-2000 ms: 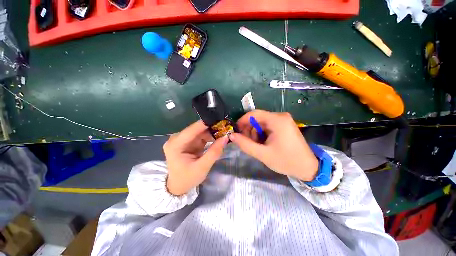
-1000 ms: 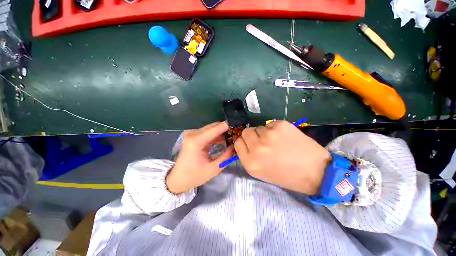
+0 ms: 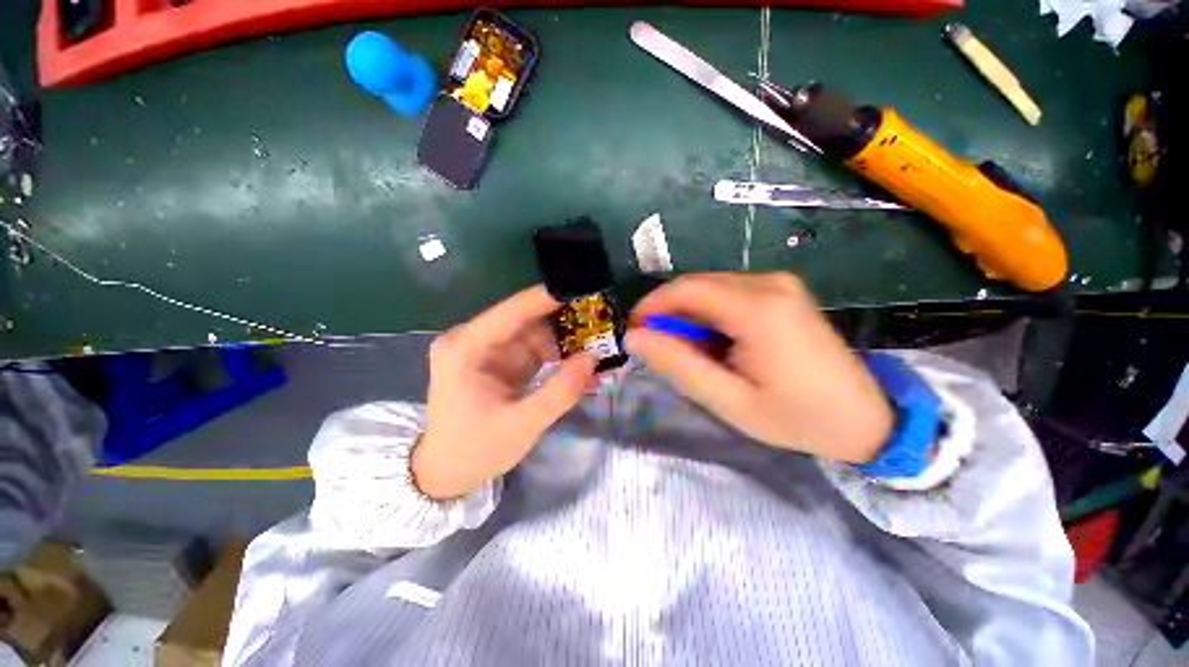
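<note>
My left hand (image 3: 493,391) holds the open watch housing (image 3: 591,328) at the bench edge, fingers on its left side and thumb at its bottom. Gold-orange flex shows inside the housing. The black display module (image 3: 572,257) is folded open above it. My right hand (image 3: 769,362) is slightly blurred and holds a bright blue rod (image 3: 686,328) between thumb and fingers, at the housing's right side. The rod's tip is hidden by the hand and blur.
A second open unit (image 3: 494,68) and a blue suction cup (image 3: 390,73) lie beyond. Tweezers (image 3: 711,78), a silver strip (image 3: 795,197), an orange screwdriver (image 3: 965,202) and a wooden-handled tool (image 3: 994,73) lie right. A red tray (image 3: 261,26) is behind; whitish scrap (image 3: 651,244) is near.
My right hand has moved back to the right off the housing, uncovering its flex. The blue rod is now held between its fingers. The bench has shifted slightly upward in view.
</note>
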